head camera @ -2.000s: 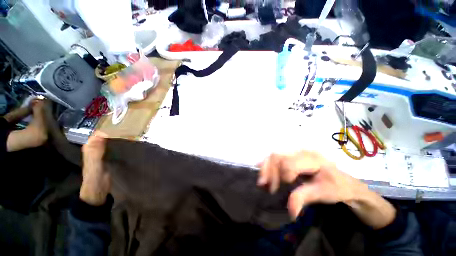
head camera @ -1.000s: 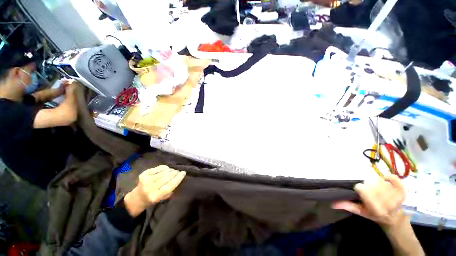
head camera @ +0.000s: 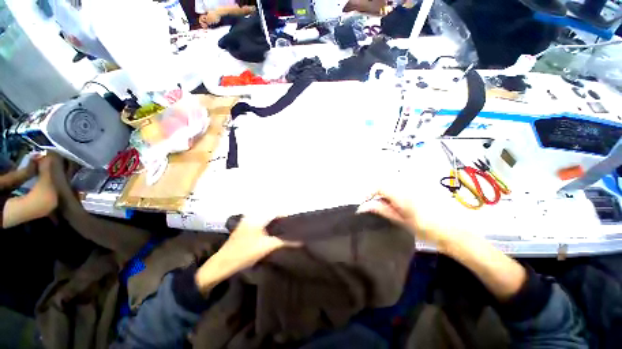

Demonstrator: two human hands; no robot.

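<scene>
A large dark brown garment piece [head camera: 327, 272] hangs over the front edge of the white sewing table and lies on my lap. My left hand [head camera: 256, 242] holds its upper edge on the left, with the fingertips partly hidden by cloth. My right hand [head camera: 395, 211] holds the upper edge on the right. The edge between the hands is raised at the table's front rim. The lockstitch sewing machine [head camera: 505, 123], white with a blue stripe, stands to the right, beyond my right hand.
Yellow-handled shears [head camera: 466, 191], red-handled scissors [head camera: 488, 185] and small snips lie right on the table. A black strip [head camera: 276, 105] lies at the back left. A bagged bundle sits on the cardboard sheet [head camera: 164, 178]. A person's arms [head camera: 31, 198] show at the left, beside a grey machine [head camera: 85, 126].
My hands have come closer together, and the right has moved left from near the scissors. The cloth edge is no longer stretched along the table front; it is bunched and raised between my hands.
</scene>
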